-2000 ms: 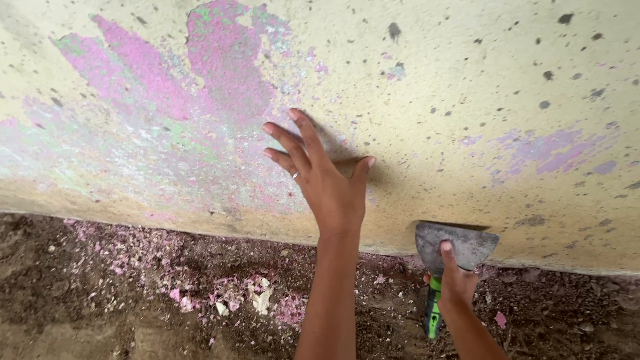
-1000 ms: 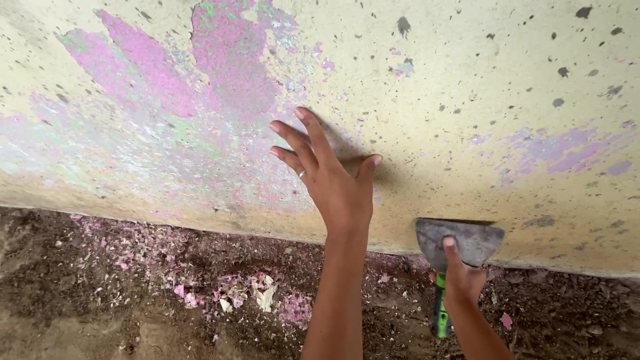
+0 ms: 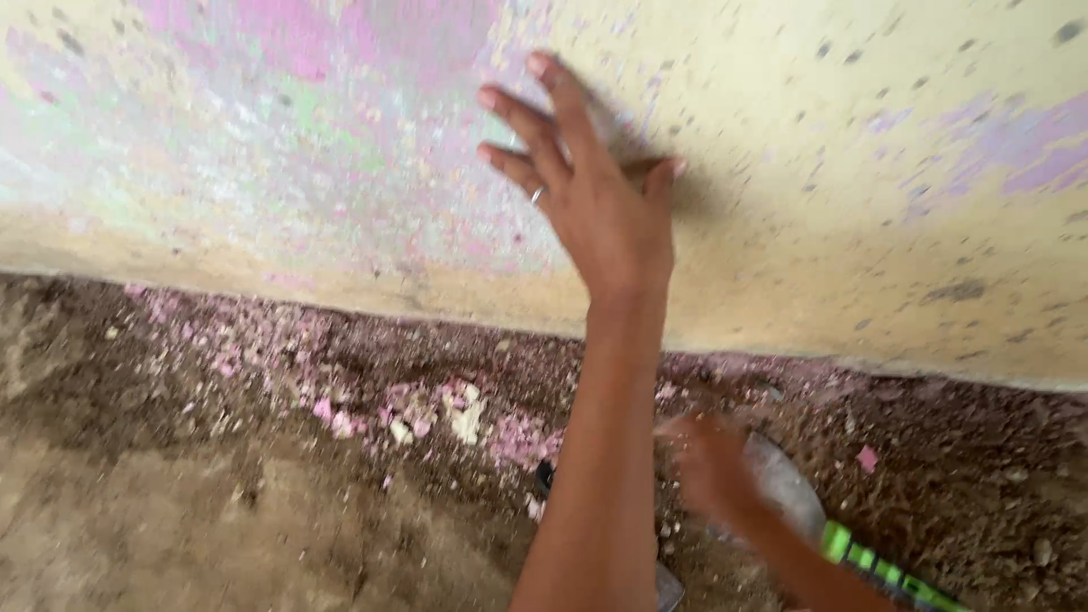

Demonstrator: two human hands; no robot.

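Observation:
My left hand (image 3: 599,187), with a ring on one finger, rests with spread fingers against the painted wall (image 3: 807,238), at the edge of a patch of worn pink, green and white paint (image 3: 323,136). My right hand (image 3: 710,467) is blurred, low over the ground just right of my left forearm, its fingers seemingly holding nothing. Beside and partly behind my right wrist is the scraper: its grey metal blade (image 3: 786,489) and its green and black handle (image 3: 888,574) point down and right. My right forearm hides part of it.
Pink and cream paint flakes (image 3: 463,416) lie on the brown dirt ground (image 3: 255,527) along the wall's foot. A small dark curved thing (image 3: 545,478) and a grey piece (image 3: 669,588) show on either side of my left forearm. Purple paint (image 3: 1045,144) marks the wall at right.
My right hand has come off the scraper, which it held by the handle near the wall's base, and has moved left. My left hand stays on the wall. The view sits somewhat lower.

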